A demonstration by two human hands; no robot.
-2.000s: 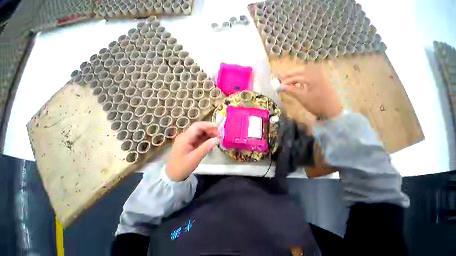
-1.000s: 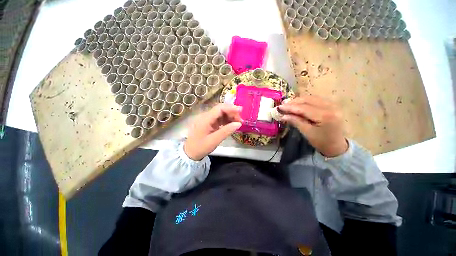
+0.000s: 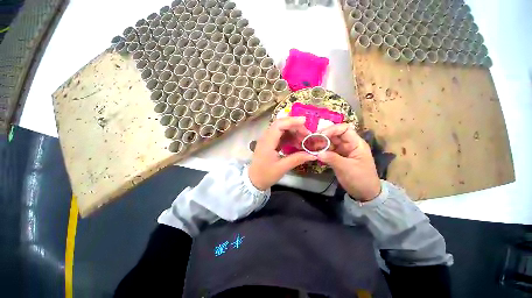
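A pale thin-walled ring [image 3: 316,144] is held between both hands, its opening facing up toward me. My left hand [image 3: 281,152] grips its left side with thumb and fingers. My right hand [image 3: 353,162] grips its right side. The ring is above the pink box [image 3: 315,114], which the hands partly hide. A bit of the white pad shows on the box behind the right fingers. The box rests on a speckled yellow and black round stand [image 3: 344,106]. One ring [image 3: 318,93] stands at the stand's far edge.
The left board [image 3: 105,134] holds many standing rings. The right board [image 3: 437,128] has rings packed at its far end. A pink lid [image 3: 305,69] lies beyond the stand. A dark cloth [image 3: 382,157] is right of the stand. A single ring [image 3: 253,145] stands near my left hand.
Both hands have come together, and a ring now shows held between them over the pink box. The whole view has shifted slightly.
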